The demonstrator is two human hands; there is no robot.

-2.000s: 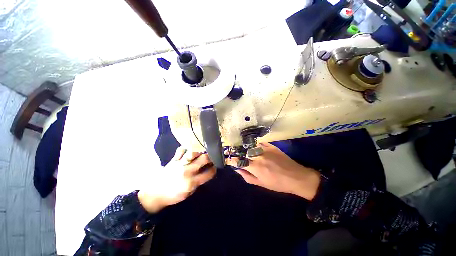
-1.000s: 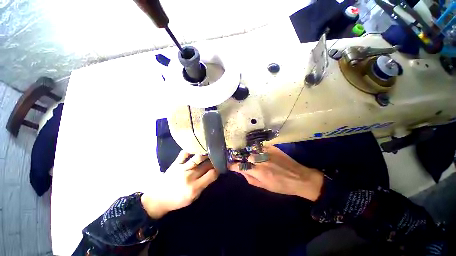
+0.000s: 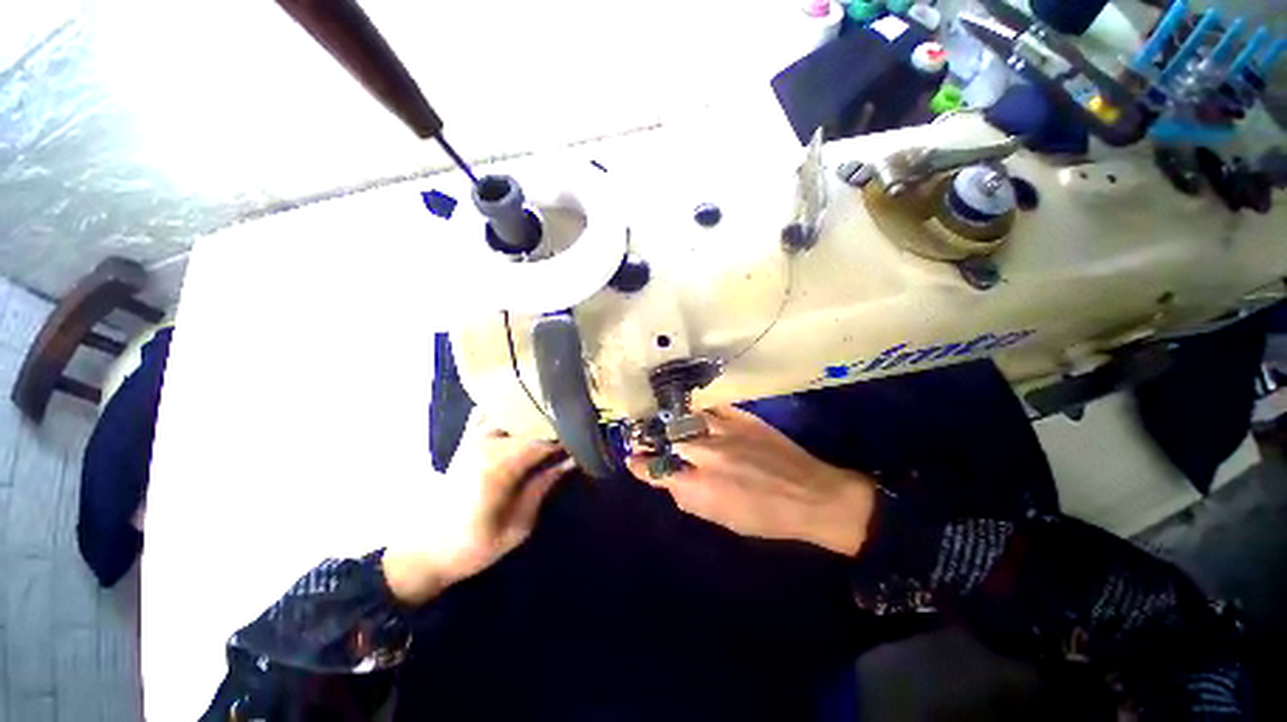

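Observation:
A large dark navy garment panel (image 3: 635,592) lies on the white table under the head of the cream sewing machine (image 3: 847,310) and reaches toward me. My left hand (image 3: 480,508) rests on the panel's left edge, left of the grey upright bar (image 3: 569,395), fingertips near it. My right hand (image 3: 755,480) lies flat on the panel, its fingertips beside the tension assembly (image 3: 678,409). The needle and presser foot are hidden behind the bar and metal parts. A narrow part of the navy cloth (image 3: 448,402) shows left of the head.
A brown-handled rod (image 3: 374,71) slants down to the white disc (image 3: 565,275) on the head. Thread spools (image 3: 929,59), dark cloth (image 3: 847,85), dark tools (image 3: 1059,71) and blue prongs (image 3: 1200,50) are behind the head. A wooden chair (image 3: 78,332) with dark cloth stands left.
The view has shifted, so the machine sits further left in the picture. My left hand's fingers lie a little lower and flatter. Less navy cloth shows left of the head than two seconds ago.

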